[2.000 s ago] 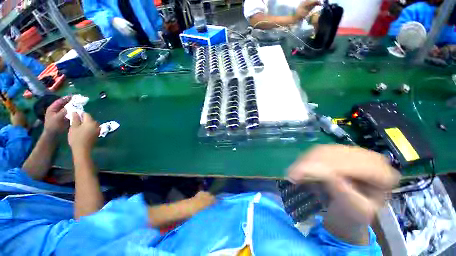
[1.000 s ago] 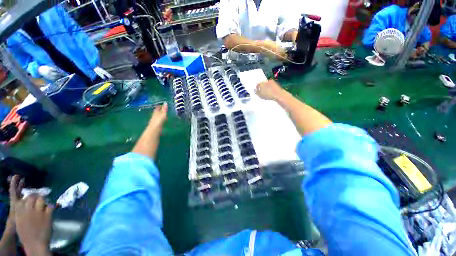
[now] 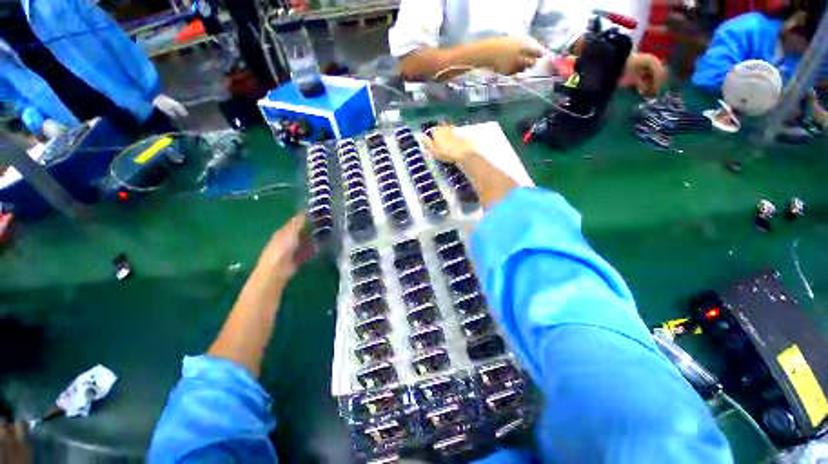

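Note:
A clear blister tray (image 3: pixel 368 237) holds five rows of dark, silver-rimmed parts on the far part of the bench. My left hand (image 3: pixel 292 243) grips its left edge, with the fingertips partly hidden. My right hand (image 3: pixel 451 145) holds its far right edge. Nearer to me, another clear tray holds three rows of similar dark parts (image 3: pixel 425 313) and overlaps the near edge of the far tray. A white flat sheet (image 3: pixel 497 145) lies under the trays and shows at the far right and along the left side.
A black box with a yellow label and red light (image 3: pixel 772 335) and a syringe-like tool (image 3: pixel 685 358) are on the right. A blue box (image 3: pixel 349 109) stands beyond the trays. A crumpled wipe (image 3: pixel 86 390) lies at left. People work across the bench, near a black device (image 3: pixel 581 86).
Both hands have come from near me to the far tray. Since a second ago, my right hand has moved from the white sheet onto the tray's edge, and my left hand has closed on its left side.

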